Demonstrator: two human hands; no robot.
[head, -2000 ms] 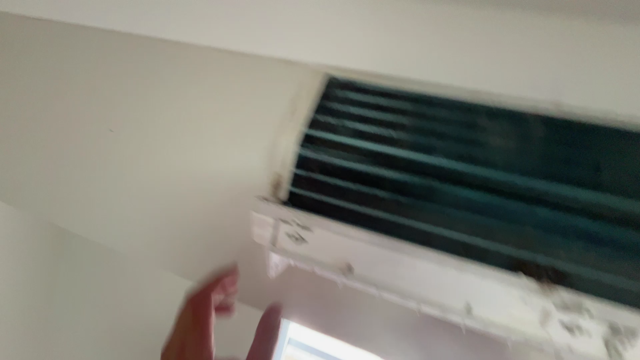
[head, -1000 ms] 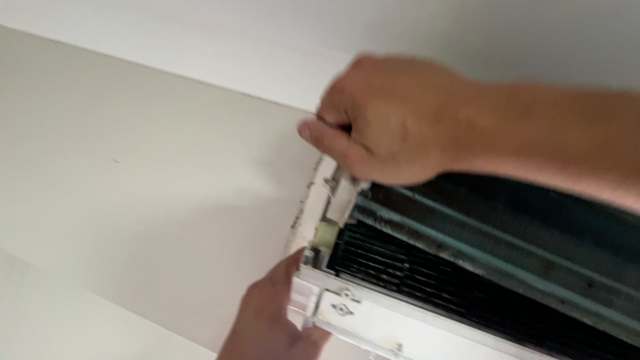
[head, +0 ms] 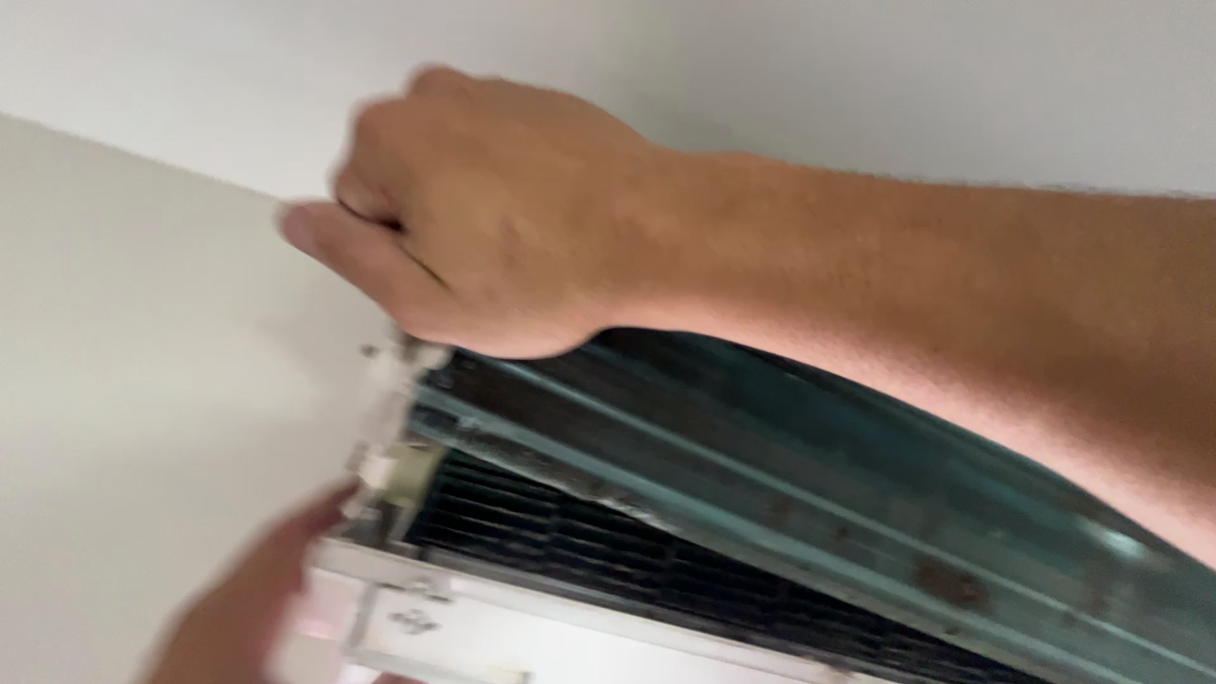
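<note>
The opened indoor unit of a wall air conditioner spans the lower right. My right hand [head: 494, 209] is curled at the top of its left end, thumb pointing left; what its fingers hold is hidden. Below it, the dark finned coil [head: 817, 513] slants down to the right, over the black slatted blower wheel [head: 589, 541]. My left hand [head: 256, 579], blurred, is at the lower left corner of the white plastic housing [head: 399, 570], its fingers partly behind it. A pale yellowish part [head: 413, 475] sits at the blower's left end.
A cream wall [head: 142, 380] lies left of the unit and meets the white ceiling [head: 237, 85] above. My right forearm crosses in front of the coil's upper part.
Two seconds ago only one hand showed, below the unit; both are now at its left end. The coil stands apart from the blower, which was not visible in the oldest frame. The view is closer.
</note>
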